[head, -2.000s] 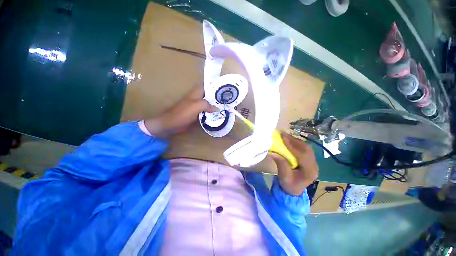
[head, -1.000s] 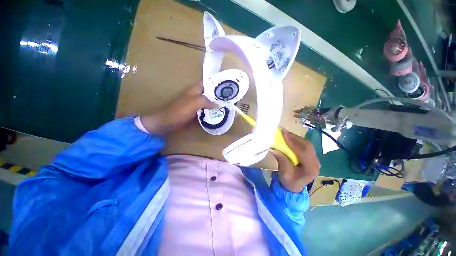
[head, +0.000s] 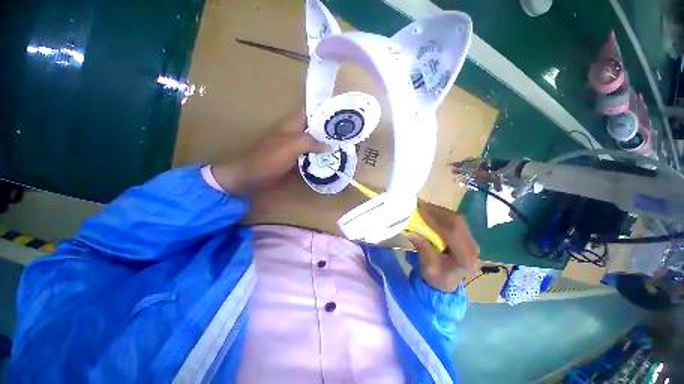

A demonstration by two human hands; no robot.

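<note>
White cat-ear headphones [head: 417,135] are held up over the brown cardboard, ears away from me. My left hand [head: 271,156] grips them at the left ear cup. That cup is open in two parts: one with a dark ringed speaker driver [head: 344,125], and an open round shell [head: 328,169] with a dark inner ring below it. My right hand [head: 444,244] holds a yellow squeeze bottle [head: 427,231] behind the other ear cup [head: 377,217]. The bottle's thin nozzle reaches to the open shell; whether its tip touches is too small to tell.
The cardboard [head: 232,97] lies on the green bench, with a thin dark strip [head: 271,49] on it. A pale screwdriver [head: 577,184] with metal jaws lies at right beside white tissue [head: 498,210] and cables. Pink and white headphones [head: 616,97] stand beyond a pale rail [head: 499,66].
The bottle's nozzle has moved from near the driver part down to the open shell. The headphones' ears appear higher and larger in view.
</note>
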